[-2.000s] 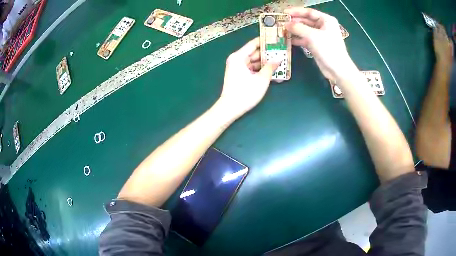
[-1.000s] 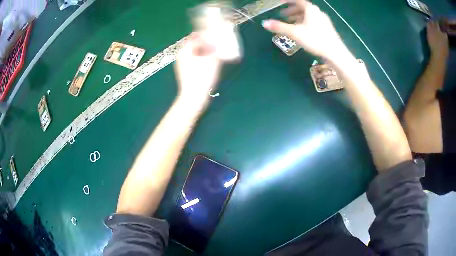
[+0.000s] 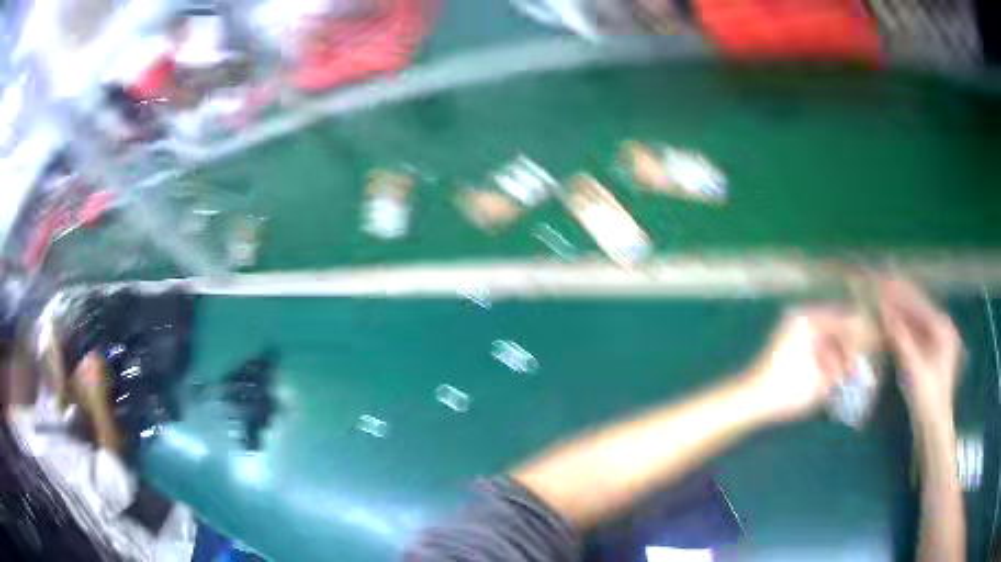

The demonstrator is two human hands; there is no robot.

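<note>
The picture is strongly blurred. My left hand [image 3: 814,349] is at the right, its fingers closed around a handset half [image 3: 854,397] whose whitish lower part shows below the fingers. My right hand [image 3: 924,335] is just right of it, fingers near the handset's upper end; whether they grip it is unclear. Several more handset halves lie beyond the pale strip [image 3: 659,277], one of them tan and whitish [image 3: 606,220]. Another whitish piece [image 3: 970,461] is right of my right forearm.
A dark smartphone [image 3: 670,527] lies below my left forearm. White rings [image 3: 514,356] are scattered left of it. A black pile [image 3: 252,397] lies farther left. Red crates [image 3: 790,27] stand beyond the far edge. Another person's arm [image 3: 93,412] is at the left.
The view has swung left, so my hands and the smartphone appear farther right. My hands have come together around the handset half. More far-side handsets, red crates and a person at left now show.
</note>
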